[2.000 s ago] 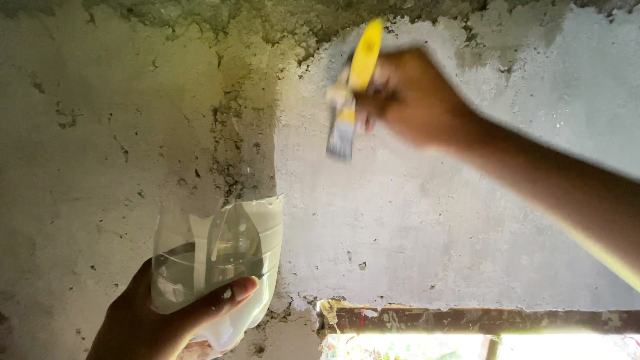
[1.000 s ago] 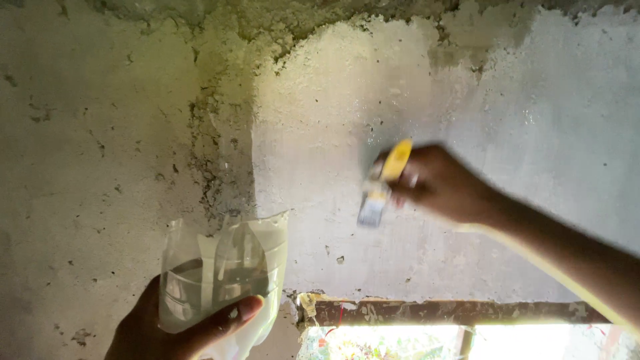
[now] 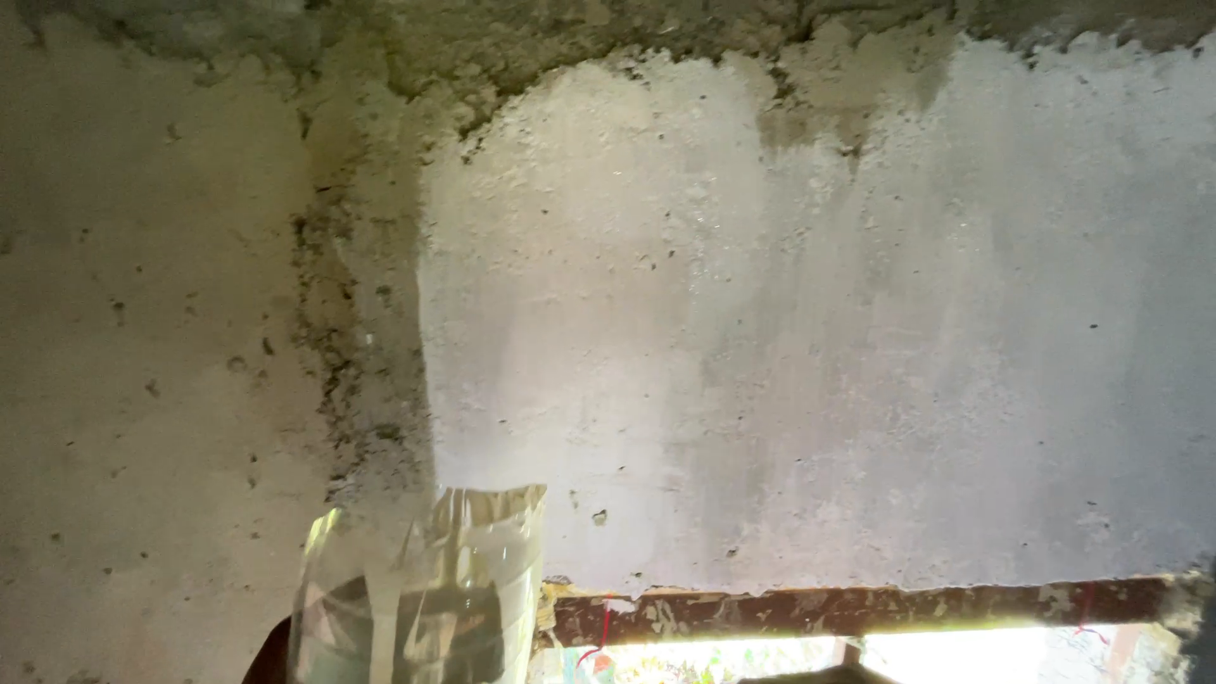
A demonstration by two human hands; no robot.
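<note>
A cut clear plastic container [image 3: 465, 589], streaked with whitish liquid, stands at the bottom left of centre. My left hand [image 3: 268, 654] shows only as a dark edge at the container's left side, holding it; most of the hand is below the frame. Behind it rises a plastered wall [image 3: 589, 323] with a pale, whitish coated area right of a straight vertical edge and a darker, browner surface on the left. A dark shape at the bottom edge, right of centre, is too cut off to identify. My right hand and the yellow-handled paintbrush are not clearly visible.
Under the pale wall runs a worn brown window-frame beam [image 3: 807, 613] with flaking paint and red string [image 3: 606, 632]. Bright light comes through the opening [image 3: 959, 655] beneath it. Rough, unfinished masonry [image 3: 608, 28] crosses the top. A pitted vertical strip [image 3: 332, 351] borders the coated area.
My right hand and the yellow-handled paintbrush, at the wall in both earlier frames, have left the wall face. The container and my left hand now sit lower in view.
</note>
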